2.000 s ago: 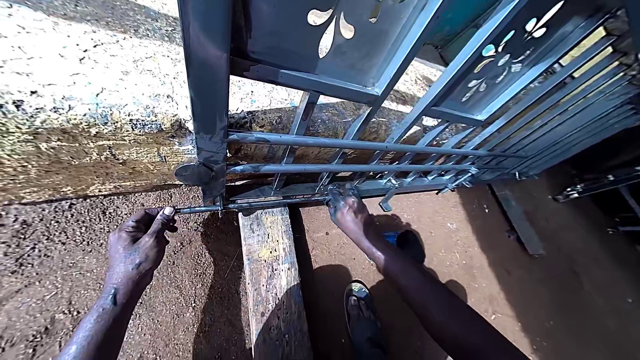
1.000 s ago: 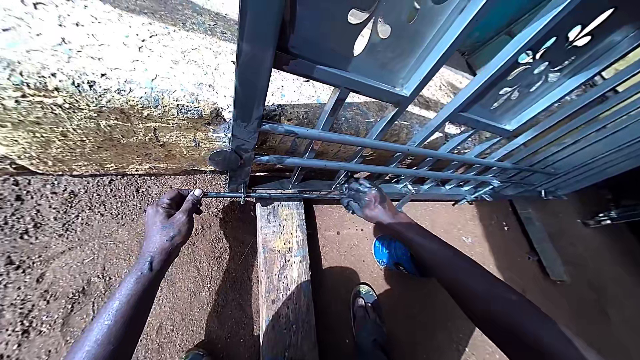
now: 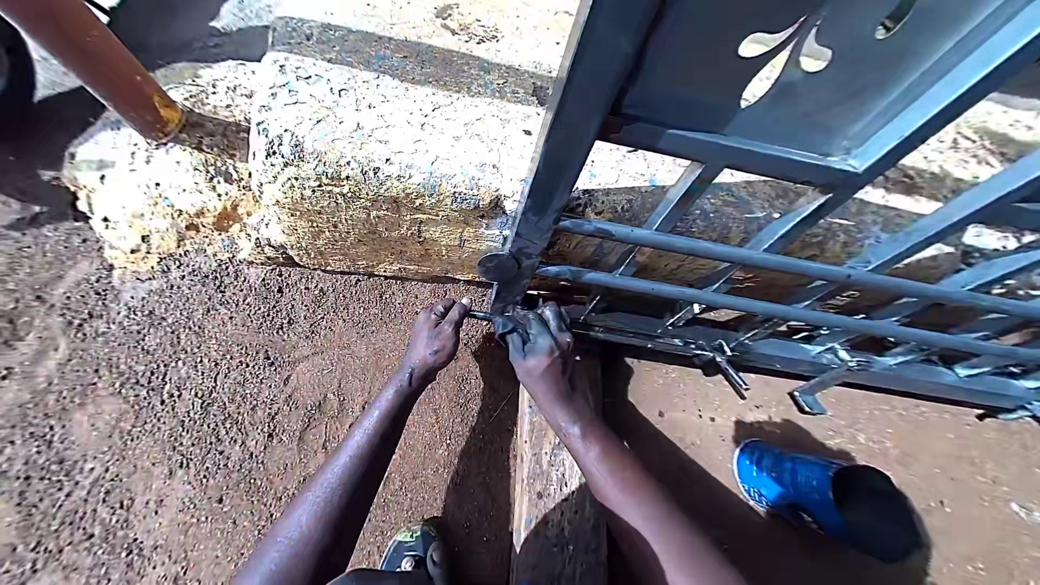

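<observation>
My left hand pinches the end of a thin dark metal rod just left of the corner of a grey-painted metal gate. Close by on the right, my right hand is closed around a dark, paint-stained cloth at that corner, against the rod. Along the gate's edge the rod continues to the right, partly hidden by my fingers. A round metal disc sits on the gate frame just above my hands.
Under the gate's corner lies a worn wooden plank. A rough, paint-spattered concrete ledge runs behind. An orange-brown pole stands at upper left. A blue container is at lower right; short metal latch pieces jut from the gate.
My right hand has moved left along the rod to the gate's corner, close to my left hand, which still holds the rod's end. The view has shifted left.
</observation>
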